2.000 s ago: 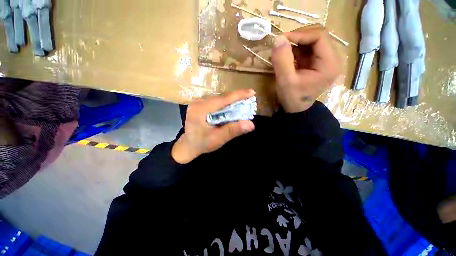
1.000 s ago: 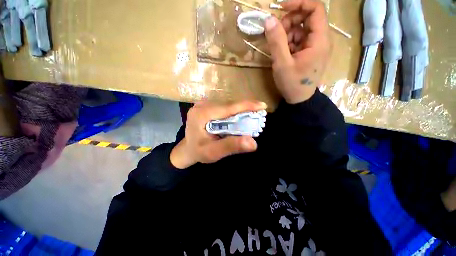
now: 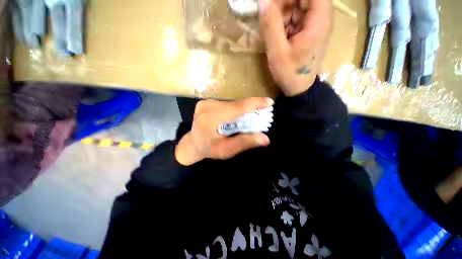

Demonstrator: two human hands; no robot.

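Note:
My left hand [image 3: 223, 129] is shut around a leg-shaped moulded part; only its pale foot end [image 3: 247, 123] with toe-like ridges shows, pointing right. The rest of the part is hidden. My right hand [image 3: 296, 43] is over the right side of the stained brown board [image 3: 223, 35], cut off by the top edge, with its fingers curled. Whether it holds a stick cannot be seen. The small white dish [image 3: 244, 5] is at the top edge, beside my right fingertips, partly cut off.
Grey leg-shaped parts lie on the tan bench at the right [image 3: 400, 40] and upper left [image 3: 66, 28]. A pale stick [image 3: 344, 7] lies right of my right hand. People sit at both sides, one arm [image 3: 450, 186] showing at right. Blue stools stand below the bench edge.
The view has shifted, so the dish and board sit higher in the picture. My right hand has moved up to the dish. The foot end has tilted in my left hand.

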